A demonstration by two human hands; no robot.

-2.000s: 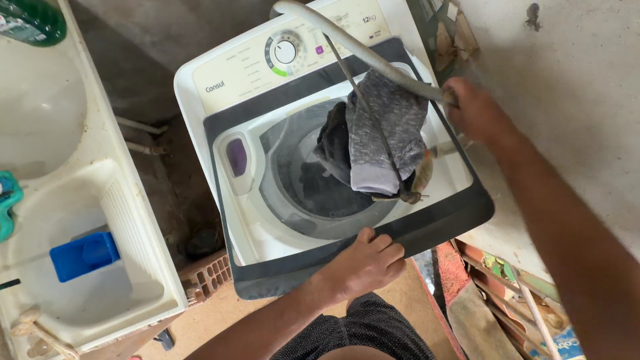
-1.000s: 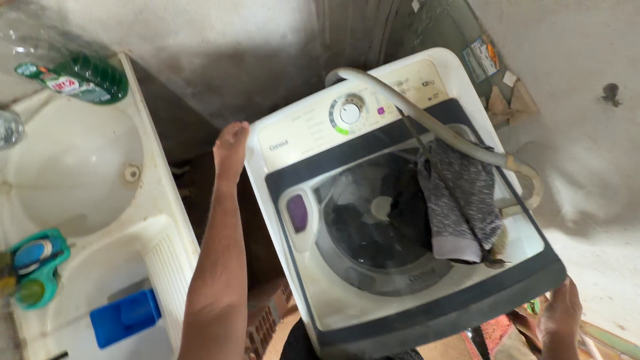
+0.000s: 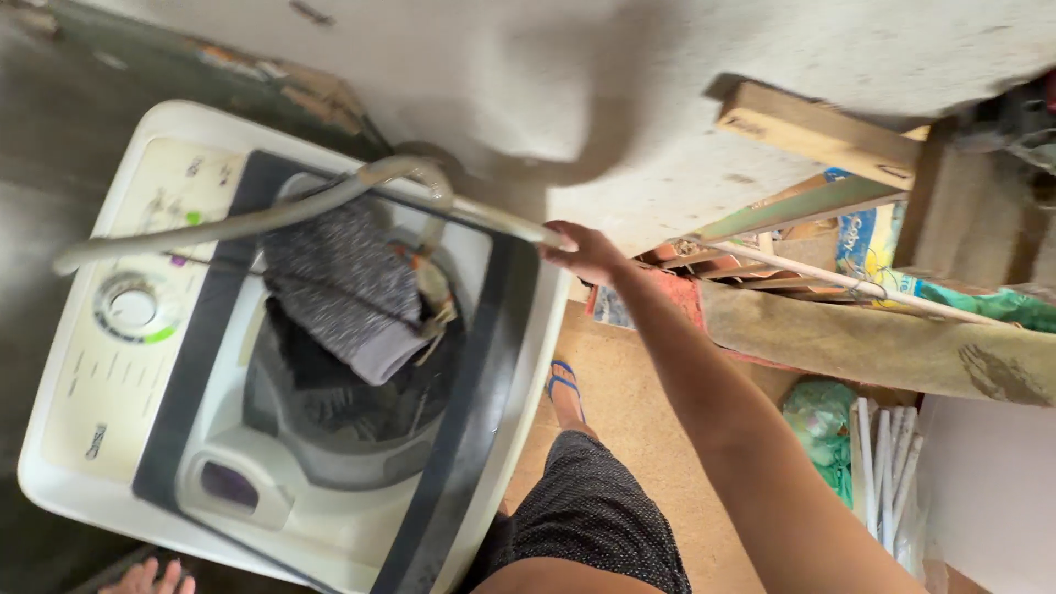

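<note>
A white top-loading washing machine stands at the left, seen turned and at an angle. Through its transparent lid, dark clothes show in the drum. A grey heathered cloth with a lighter band lies on the lid, a thin dark cord across it. A pale grey hose arches over the control panel and bends back beyond the cloth. My right hand is closed around the hose's pale end section, beside the machine's edge. My left hand, partly cut off at the lower left, has its fingers apart and holds nothing visible.
A rough pale wall runs behind the machine. To the right are a wooden block, a long worn board, green plastic bags and several white tubes. My foot in a blue flip-flop rests on the tan floor.
My left hand has left the machine's back corner. My right hand has moved from the front corner to the hose end. The view has swung to the right and turned.
</note>
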